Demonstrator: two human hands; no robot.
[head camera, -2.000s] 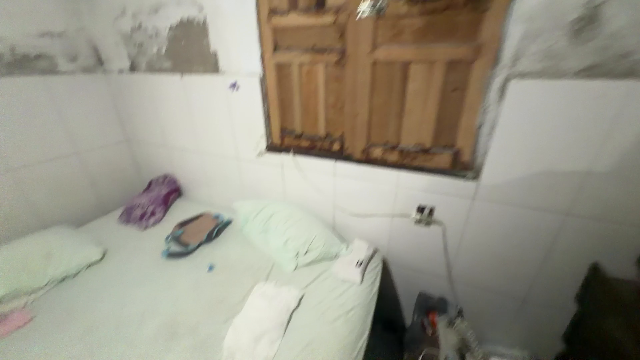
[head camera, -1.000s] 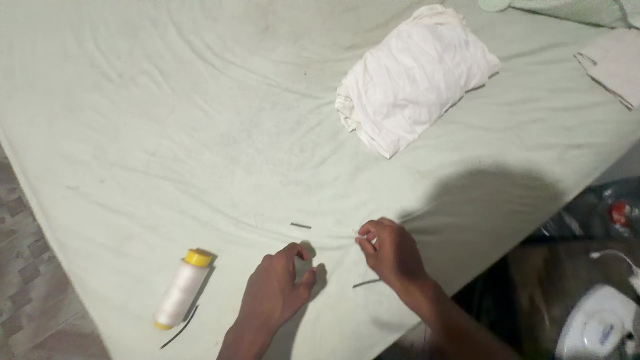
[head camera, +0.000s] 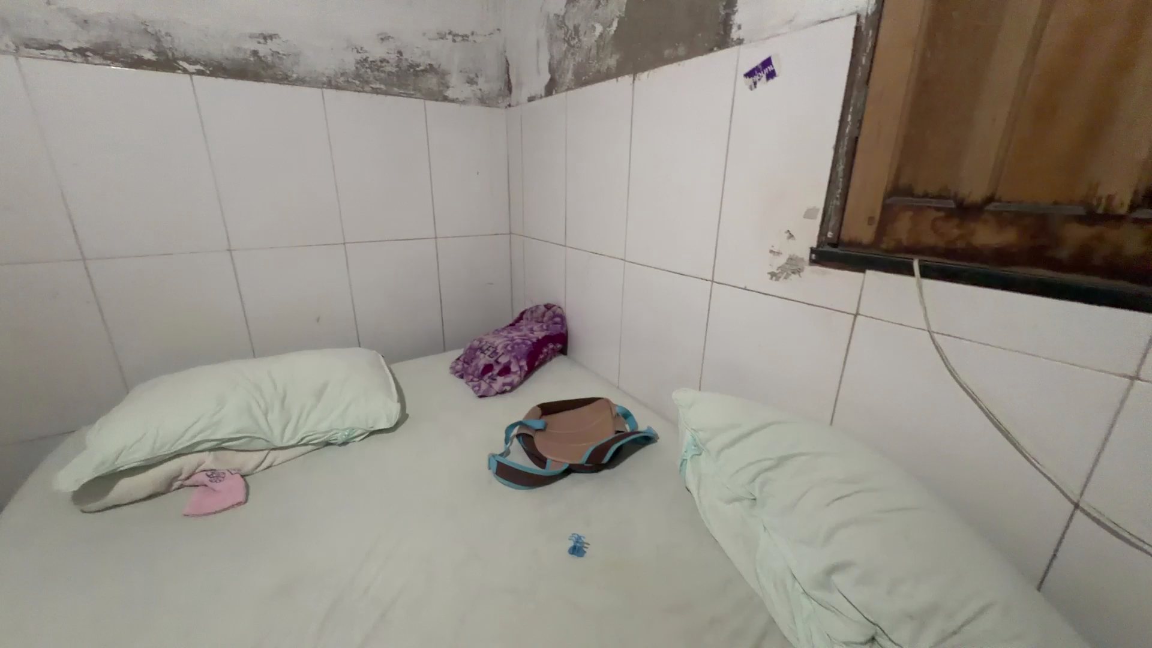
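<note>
Neither my left hand nor my right hand shows in the head view. A small blue hair clip (head camera: 578, 544) lies on the pale green bed sheet (head camera: 396, 558). Beyond it rests a brown strapped carrier or bag with blue edging (head camera: 576, 436). A crumpled purple patterned cloth (head camera: 513, 351) lies in the corner against the tiled wall. On the left, a pale green pillow (head camera: 261, 396) sits over a beige folded cloth (head camera: 135, 481), with a pink cloth (head camera: 216, 493) poking out at its front. Another pale green pillow (head camera: 846, 504) leans toward the right wall.
White tiled walls (head camera: 612, 180) meet at the corner behind the bed. A wooden shutter (head camera: 1017, 117) is set in the right wall above a dark sill (head camera: 981, 281). From the sill a pale cable (head camera: 990, 418) hangs down to the right.
The view has swung up and away from the bed's near part. Both hands, the thread spool and the bundled white cloth, seen one second ago, are out of frame.
</note>
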